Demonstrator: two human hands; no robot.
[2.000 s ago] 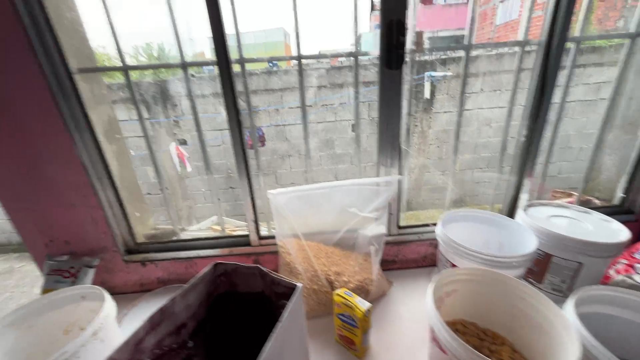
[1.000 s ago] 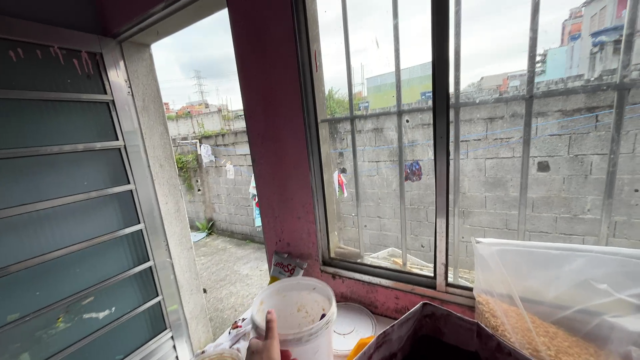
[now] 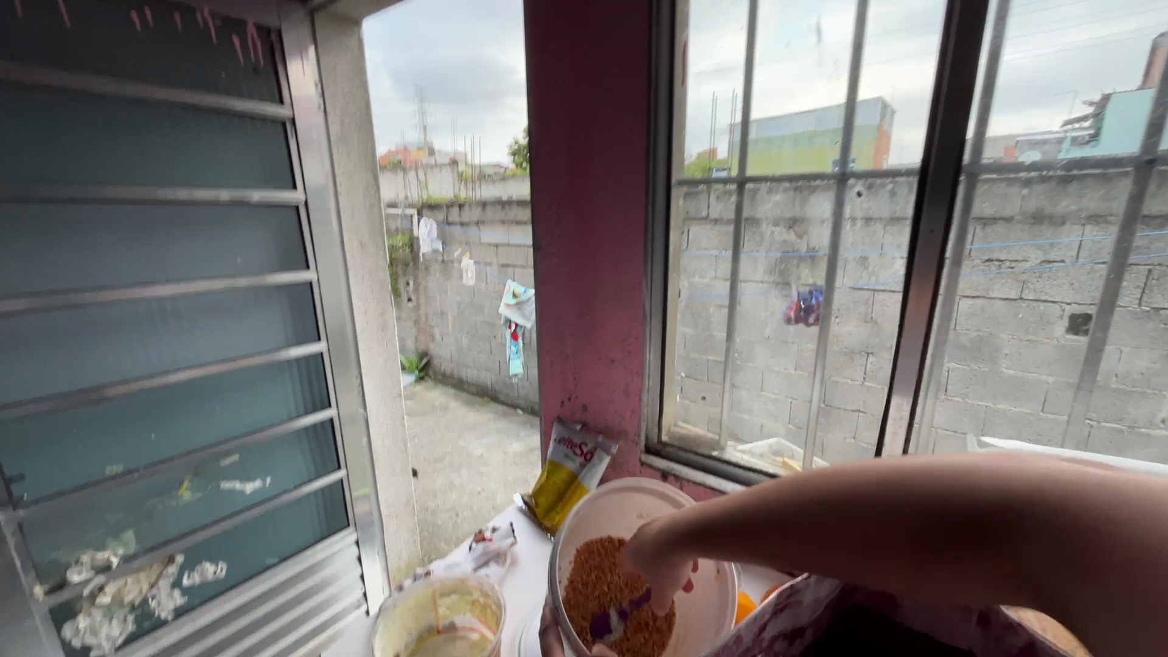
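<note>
A white plastic bucket (image 3: 714, 584) stands tilted near the bottom middle, with brown granules (image 3: 598, 575) inside. My right hand (image 3: 659, 561) reaches down into it from the right and grips a purple scoop or spoon (image 3: 613, 622) resting in the granules. At the bucket's near left side, my left hand (image 3: 551, 634) shows only as a few fingers against the rim; the rest is below the view.
Left of the bucket sits a used tub (image 3: 438, 589) with residue. A yellow and white packet (image 3: 568, 474) leans by the wall. A dark-lined container (image 3: 776, 616) is at the lower right, under my forearm. Beyond are a louvred door (image 3: 164, 319) and a barred window (image 3: 803, 274).
The view has swung left. My right arm now reaches across into the bucket, which holds brown granules and is tipped; one second ago a hand was at its near side.
</note>
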